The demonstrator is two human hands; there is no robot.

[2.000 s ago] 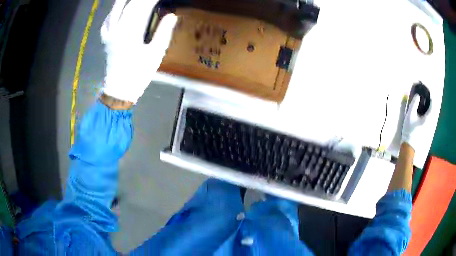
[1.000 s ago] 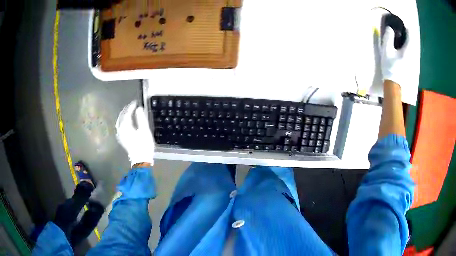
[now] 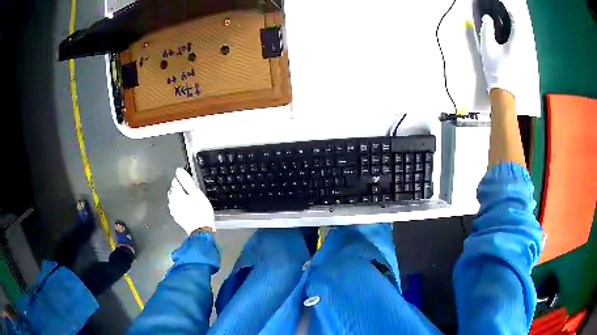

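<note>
My right hand [image 3: 501,59], in a white glove, rests on the black computer mouse [image 3: 495,19] at the right of the white tabletop [image 3: 366,59]. My left hand [image 3: 190,201], also gloved, is at the left end of the keyboard tray [image 3: 340,214]; whether it grips the tray edge is unclear. The long black keyboard [image 3: 314,171] lies on the tray. The brown fixture board [image 3: 209,78], with handwritten marks, round holes and black side blocks, sits bare at the upper left. The black fixture lid [image 3: 157,19] stands behind it, cut by the top edge.
A thin black cable [image 3: 444,59] runs down the tabletop. Orange mats [image 3: 571,170] lie on the green surface [image 3: 563,65] at the right. Another person's blue sleeve [image 3: 59,294] and feet show at the lower left, by the yellow floor line [image 3: 88,170].
My left hand has come down from the fixture lid to the tray's left end. My right hand stays on the mouse. The view has shifted, and the other person has come into view.
</note>
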